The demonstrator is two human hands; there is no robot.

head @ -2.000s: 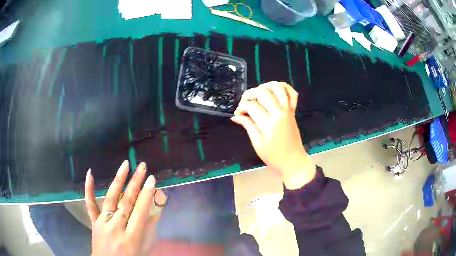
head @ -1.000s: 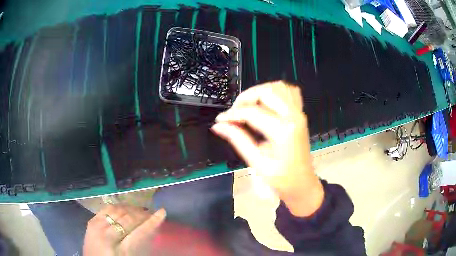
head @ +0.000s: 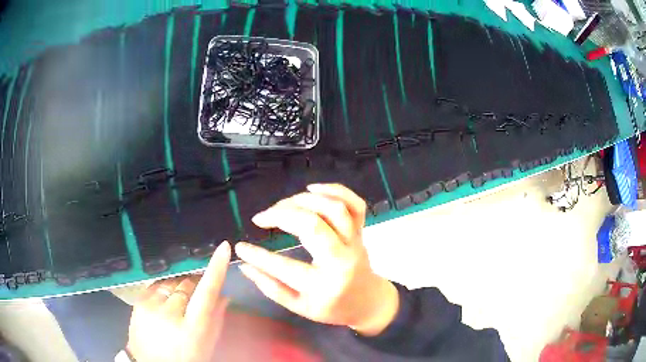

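Many flat black straps (head: 283,170) lie side by side on the green table covering, with green gaps. Strap ends (head: 453,185) form a row along the near edge. A clear square parts box (head: 259,92) of tangled black clips rests on the straps. Thin black clips (head: 404,140) lie in an uneven line across them. My right hand (head: 319,254) is over the near edge, thumb and fingers apart, with nothing visible in it. My left hand (head: 180,314) is below the edge, index finger extended, its tip close to the right fingertips; its other fingers are curled, and whether it holds anything is unclear.
The green table covering (head: 131,244) ends at a curved near edge. White papers, a red-ended item (head: 598,53) and blue packaging (head: 623,78) are at the far right. Blue and red bins (head: 581,346) stand on the pale floor at right. My lap is below the edge.
My right hand has moved from beside the parts box down and left to the near edge, its fingers spreading. My left hand's index finger now extends toward it. The view has shifted slightly.
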